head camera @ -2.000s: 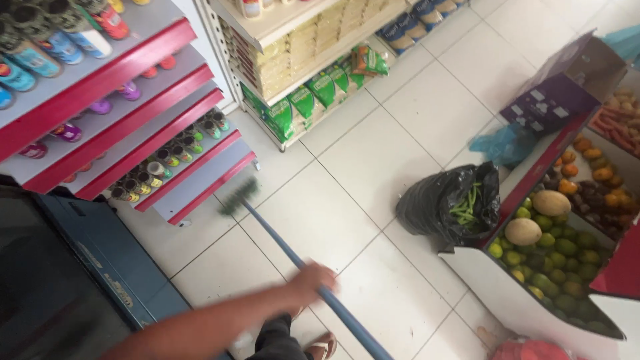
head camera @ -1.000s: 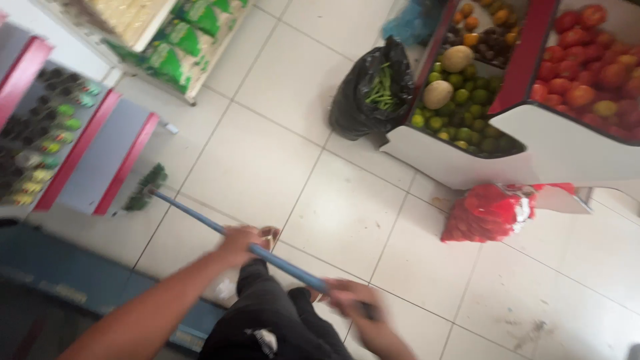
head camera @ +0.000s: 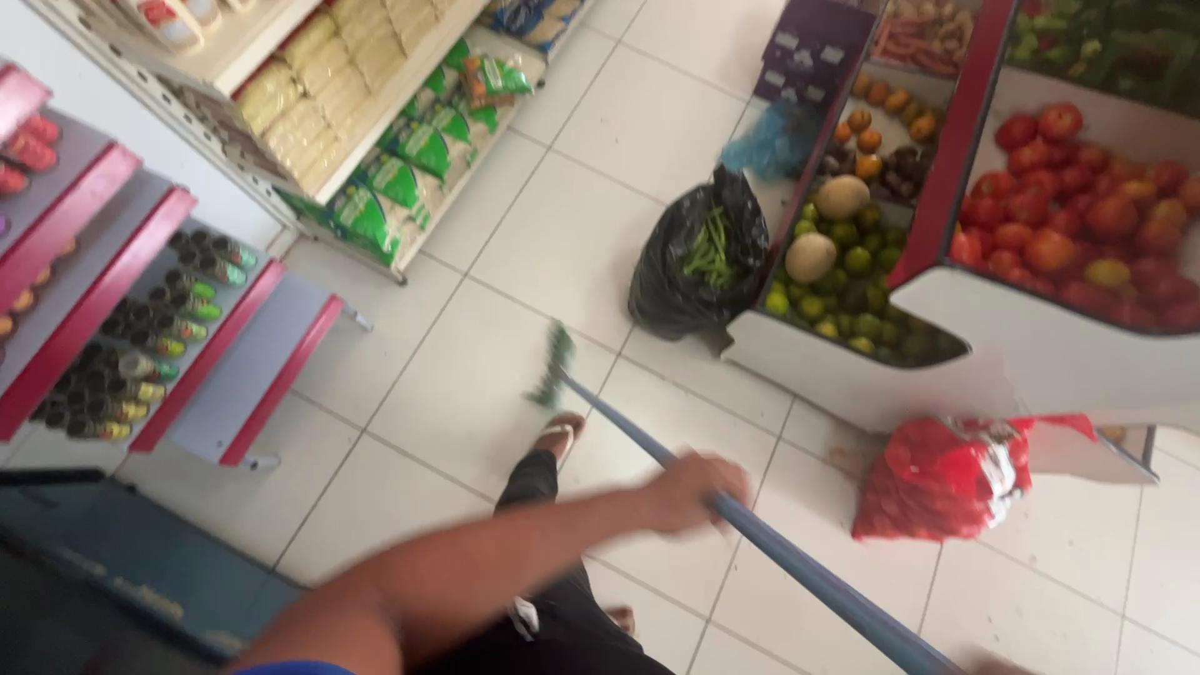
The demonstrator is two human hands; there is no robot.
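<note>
A broom with a blue handle (head camera: 825, 572) slants across the view, its green bristle head (head camera: 553, 366) resting on or just above the white floor tiles, beside a sandalled foot (head camera: 561, 433). My left hand (head camera: 696, 492) is closed around the handle's middle. Of my right hand (head camera: 994, 664), only a blurred part shows at the bottom edge, by the upper end of the handle; its grip is cut off by the frame.
Shelves of bottles (head camera: 216, 375) stand left, and a rack of packaged goods (head camera: 403, 225) upper left. A black bag of green beans (head camera: 694, 272) sits against the produce bins (head camera: 844, 375). A red sack (head camera: 937, 478) lies lower right. A dark blue unit (head camera: 178, 562) is lower left.
The broom head has moved away from the foot of the bottle shelves, out onto the open tiles nearer the black bag. My right hand has slid mostly out of view.
</note>
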